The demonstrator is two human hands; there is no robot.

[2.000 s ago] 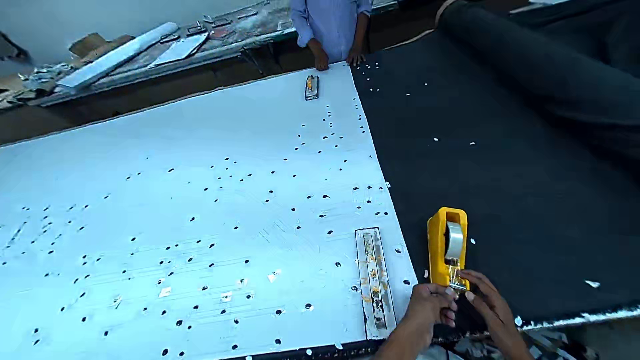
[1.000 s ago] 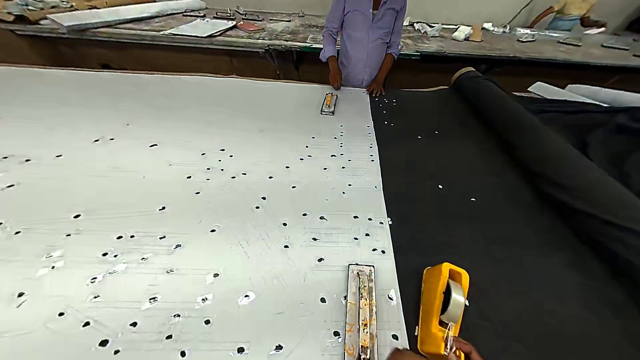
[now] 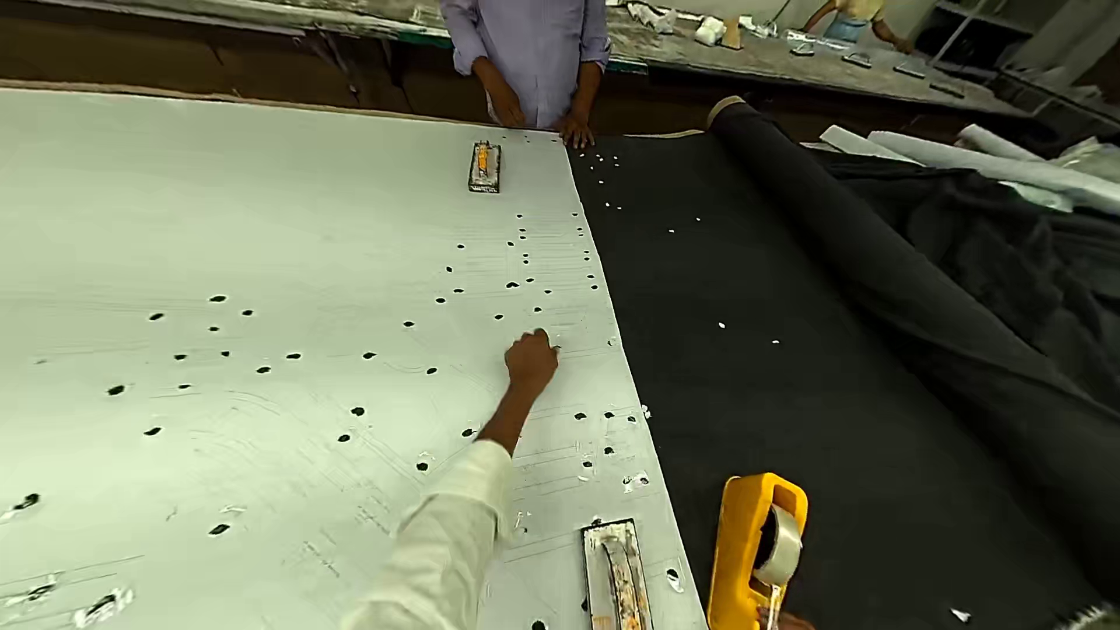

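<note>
My left hand (image 3: pixel 532 360) reaches over the white sheet (image 3: pixel 332 219), which is dotted with dark-showing holes, its fingertips at the surface; whether it holds anything small is hidden. At the lower right edge only part of my right hand (image 3: pixel 785 620) shows, at the near end of the yellow tape dispenser (image 3: pixel 733 542). A roll of tape (image 3: pixel 781 544) sits in the dispenser, which rests on the black fabric (image 3: pixel 700 289). Between my hands, by the sheet's edge, lies a worn flat block with a handle (image 3: pixel 619 577).
A person in a purple shirt (image 3: pixel 535 52) stands at the far edge, hands on the table. A second handled block (image 3: pixel 485 166) lies near them. A thick roll of black fabric (image 3: pixel 857 254) slants down the right side. Behind runs a cluttered bench (image 3: pixel 682 44).
My left hand has moved from beside the tape dispenser up and left over the white sheet. My right hand stays by the dispenser. The view has shifted.
</note>
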